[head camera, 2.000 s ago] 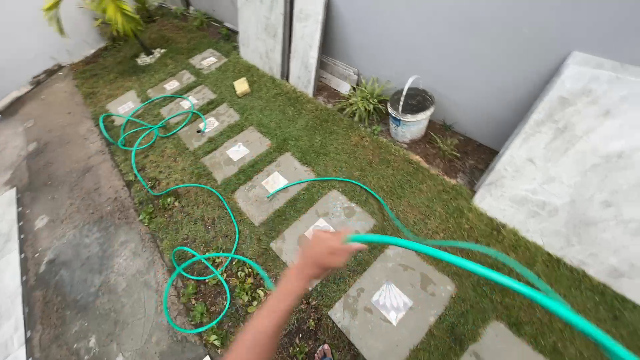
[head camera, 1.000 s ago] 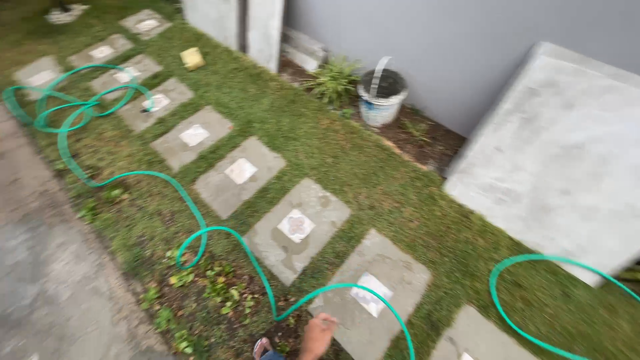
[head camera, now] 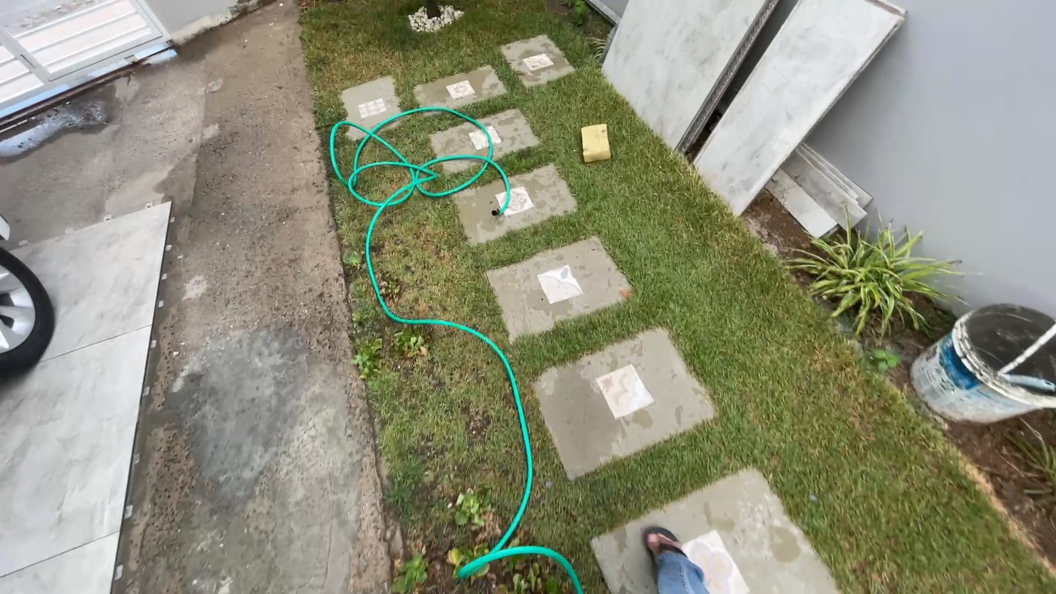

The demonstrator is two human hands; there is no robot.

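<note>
Neither of my hands shows in the head view now. A green garden hose (head camera: 521, 404) winds over the grass, with loose loops lying across the upper stepping stones. Its dark open end (head camera: 497, 213) rests on a stepping stone (head camera: 474, 216) near the patterned tile set in it. Toward the bottom the hose bends and runs out of view. My foot in a flip-flop (head camera: 662, 540), below a blue jeans leg (head camera: 681, 575), is on the lowest stone (head camera: 755, 516).
A paint-stained bucket (head camera: 957, 384) stands at right beside a spiky plant (head camera: 874, 272). Large slabs (head camera: 792, 99) lean on the grey wall. A yellow block (head camera: 595, 143) lies on the grass. At left are a concrete strip (head camera: 256, 396), pale tiles (head camera: 74, 445) and a car wheel (head camera: 21, 313).
A hand was on the green hose two seconds ago and near it one second ago; now no hand is in view. The view has swung left toward the concrete strip.
</note>
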